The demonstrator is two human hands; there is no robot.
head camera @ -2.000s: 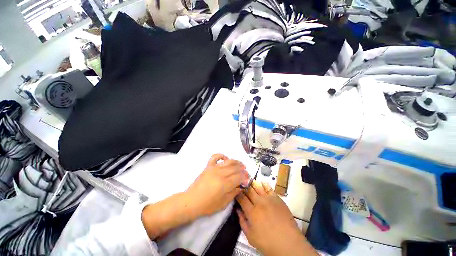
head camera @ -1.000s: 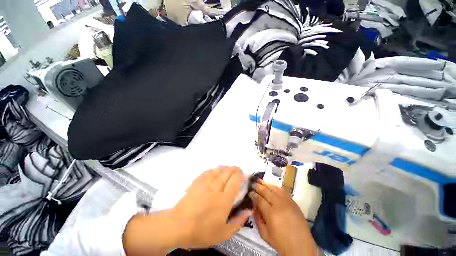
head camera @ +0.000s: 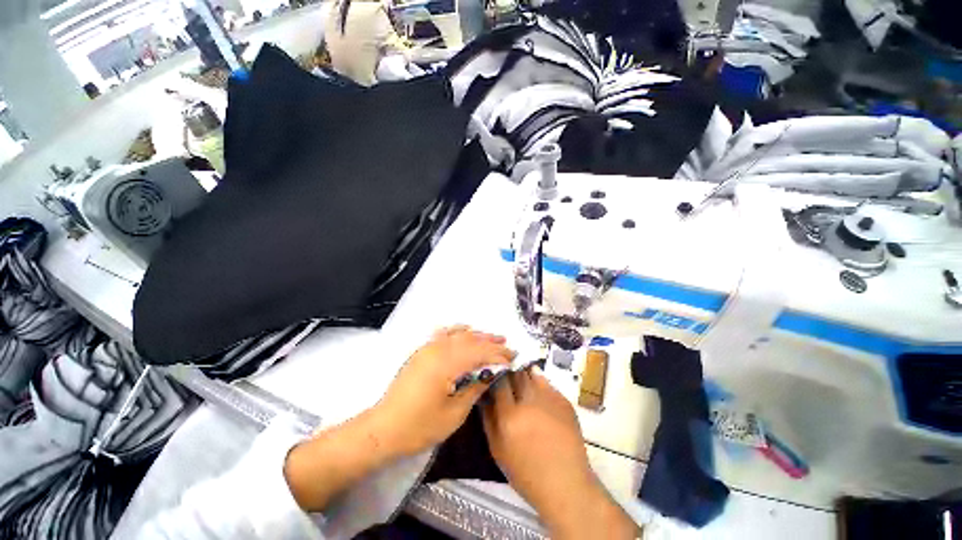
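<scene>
My left hand point(head camera: 438, 382) and my right hand point(head camera: 533, 422) are together just in front of the needle area, both gripping the edge of a black and white fabric panel point(head camera: 464, 448). Its black part hangs below my hands at the table's front edge, and pale cloth lies over my lap. A small dark piece shows between my left fingers, too blurred to name. The presser foot point(head camera: 557, 327) of the white sewing machine point(head camera: 675, 248) is just beyond my fingertips. The tan block point(head camera: 593, 380) lies right of it.
A tall stack of black-topped panels point(head camera: 306, 200) stands left of the machine. A dark cloth scrap point(head camera: 680, 432) and snips point(head camera: 783, 456) lie at the right. Tied bundles point(head camera: 95, 443) are at the lower left. A black flat object point(head camera: 897, 519) is at the lower right.
My hands have stayed near the needle but shifted; the fabric edge they hold has been folded and turned between the fingers. The view has moved slightly.
</scene>
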